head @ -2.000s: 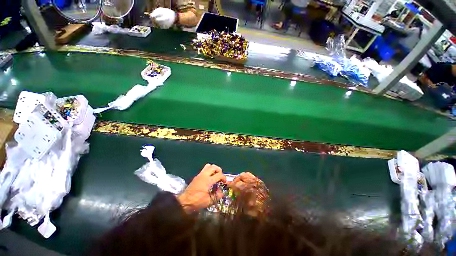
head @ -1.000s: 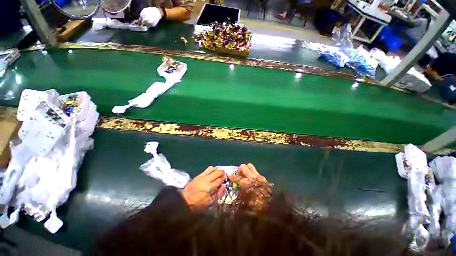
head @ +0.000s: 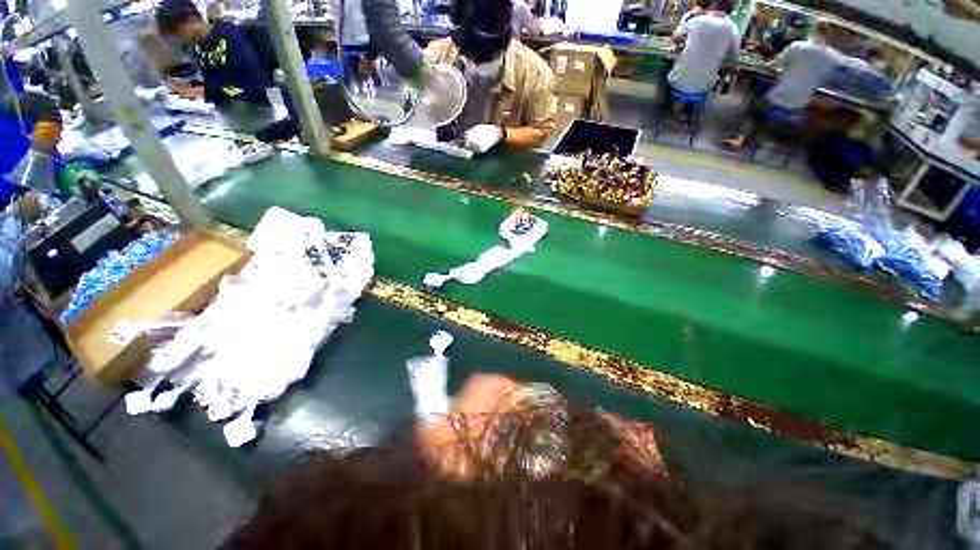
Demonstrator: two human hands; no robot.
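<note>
My left hand (head: 478,421) is low in the middle, blurred and partly covered by my hair. My right hand (head: 634,443) shows only in part beside it, also behind hair. The power strip housing between them is hidden now, so I cannot tell how the fingers hold it. Its bagged power cord (head: 430,385) runs up from my left hand onto the dark green bench, with the white plug end (head: 441,342) near the rail.
A heap of stacked units (head: 279,312) lies left, beside a brown cardboard box (head: 161,306). Another unit (head: 523,228) lies on the green conveyor belt (head: 688,290). Across it are a brass parts heap (head: 604,181) and a gloved coworker (head: 527,91).
The view has swung left and up, showing the cardboard box and more people. The right-hand heap has almost left the picture. The housing between my hands is no longer visible.
</note>
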